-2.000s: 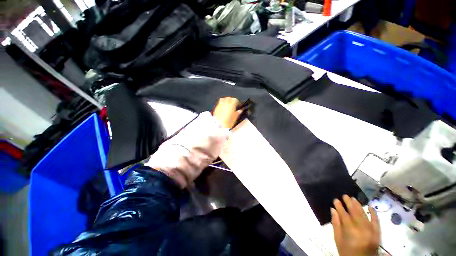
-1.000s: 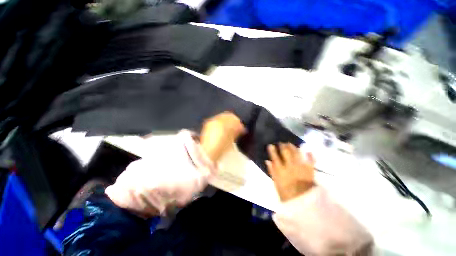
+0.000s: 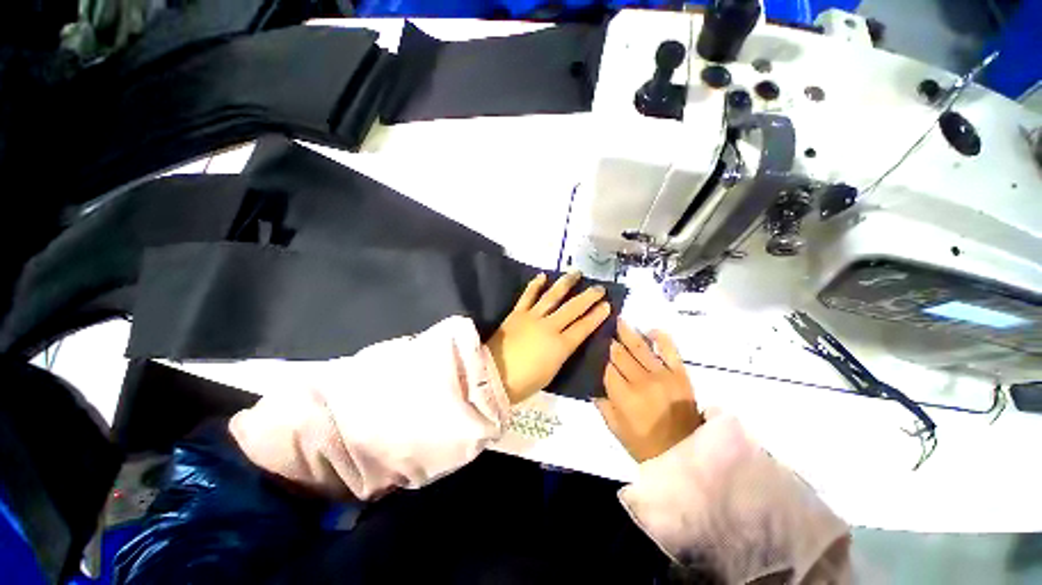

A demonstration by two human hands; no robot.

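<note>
A black cut panel [image 3: 309, 299] lies flat on the white table, its right short end just left of the needle area. Another black panel [image 3: 343, 206] lies partly beneath it. My left hand [image 3: 548, 335] rests flat on the panel near its right end, fingers spread. My right hand [image 3: 648, 389] has its fingertips at the panel's short end edge. The presser foot area [image 3: 665, 280] is brightly lit, just beyond the panel's corner. Whether the end is under the foot cannot be told.
The white sewing machine head [image 3: 708, 149] stands at the upper right, with a lit control panel [image 3: 960, 311]. Black snips [image 3: 851, 368] lie right of the needle. Stacked black panels [image 3: 274, 86] and a separate panel [image 3: 491, 74] lie behind.
The view has shifted toward the machine. My left hand has moved right onto the panel's end, beside my right hand. The panel's end now lies by the needle area.
</note>
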